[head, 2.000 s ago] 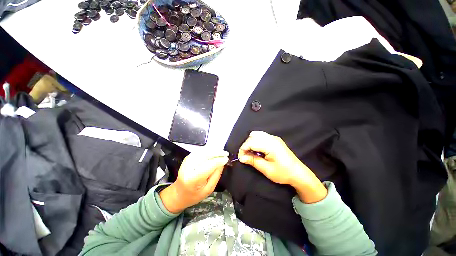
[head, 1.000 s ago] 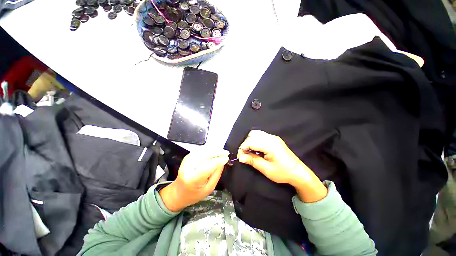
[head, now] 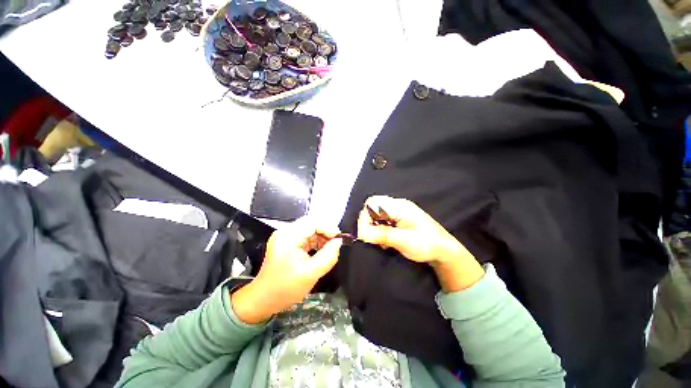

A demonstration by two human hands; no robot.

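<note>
The black jacket [head: 561,174] lies over the table's right side and my lap. Two dark buttons sit in a line along its front edge, the upper button [head: 420,91] and the lower button [head: 379,161]. My left hand [head: 292,261] pinches at the front edge, with a small dark button partly visible at its fingertips [head: 347,239]. My right hand [head: 409,231] is close to its right, fingertips together. Dark thread snips [head: 380,216] are held in it, their blades showing past the fingers. Needle and thread cannot be made out clearly.
A blue-rimmed tub [head: 284,99] of dark buttons stands on the white table [head: 182,129]. Loose buttons [head: 163,17] lie left of it. A black phone [head: 289,165] lies between tub and jacket. Dark grey garments [head: 163,250] are stacked at left. Other black garments [head: 621,53] lie upper right.
The snips' blades now show more clearly above my right fingers. My left hand has turned slightly, with its fingers more curled. The whole view has shifted a little.
</note>
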